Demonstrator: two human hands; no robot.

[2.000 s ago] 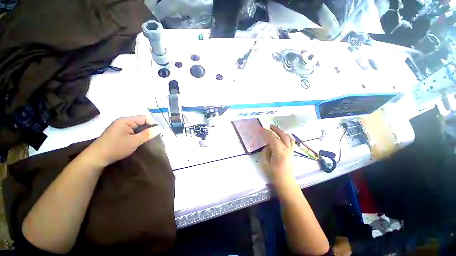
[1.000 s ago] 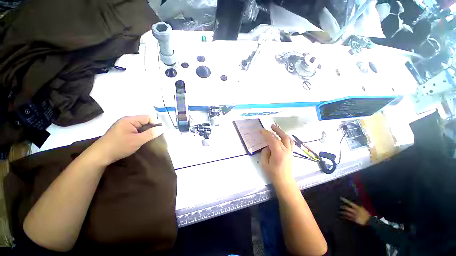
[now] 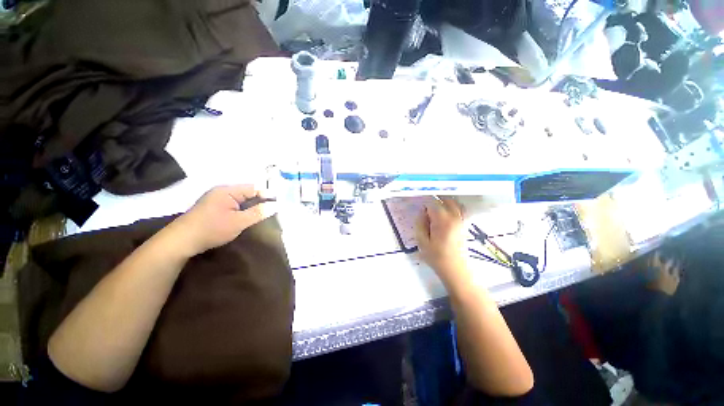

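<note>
A brown garment piece (image 3: 214, 317) lies over the table's front edge at the left and hangs down. My left hand (image 3: 226, 218) pinches its upper edge between thumb and fingers, left of the needle area. The white sewing machine (image 3: 397, 143) with a blue stripe stands across the table. A smartphone (image 3: 403, 224) lies flat under the machine arm. My right hand (image 3: 440, 230) rests on the phone's right part with its fingers bent; it does not grasp the phone.
A brown garment pile (image 3: 119, 87) lies at the upper left, with black labelled strips (image 3: 75, 186) at its edge. Scissors (image 3: 512, 260) lie right of the phone. A measuring tape strip (image 3: 373, 325) runs along the table front. Another person's hand (image 3: 665, 276) shows at the right.
The view has shifted, so the machine sits further right. My right hand's fingers have moved up over the phone. The other person has moved right and up. My left hand keeps its pinch.
</note>
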